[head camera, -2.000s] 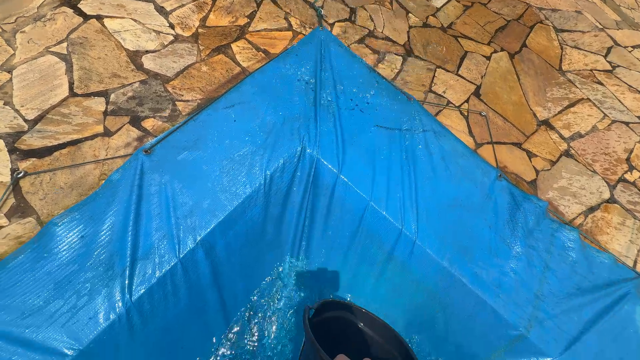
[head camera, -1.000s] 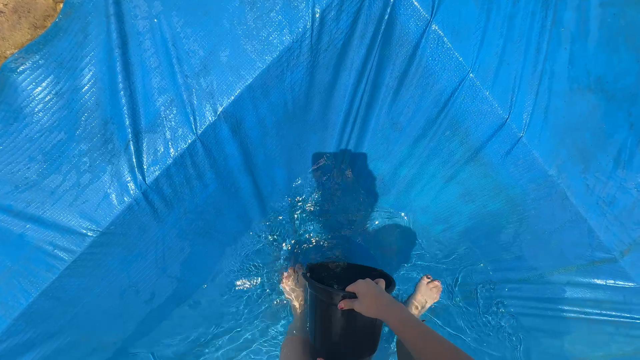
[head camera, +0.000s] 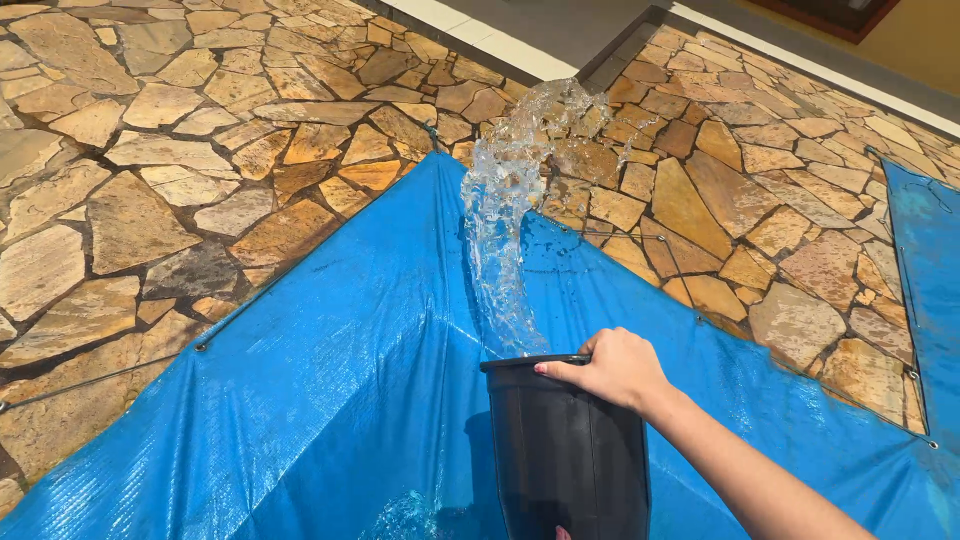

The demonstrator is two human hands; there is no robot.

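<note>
A black plastic bucket (head camera: 570, 450) is tilted forward over the blue tarpaulin (head camera: 360, 337). My right hand (head camera: 619, 367) grips its rim, the thumb outside the wall. Near the bottom edge of the view, only a fingertip of my left hand (head camera: 562, 533) shows against the lower part of the bucket; the rest is hidden. A stream of water (head camera: 502, 225) arcs from the mouth of the bucket, over the tarpaulin's corner and above the paving. Some water (head camera: 409, 517) ripples on the tarpaulin at the bottom.
Irregular stone paving (head camera: 315, 112) surrounds the tarpaulin. Cords (head camera: 97, 381) run from metal eyelets (head camera: 200, 348) along its edges. A second piece of blue tarpaulin (head camera: 930, 247) lies at the right. Beyond the paving is a pale kerb (head camera: 480, 37) beside a grey floor and a yellow wall.
The bucket was low between my feet in the water a second ago. It is now raised and tipped, with water flying out of it. The view has swung up to the paving.
</note>
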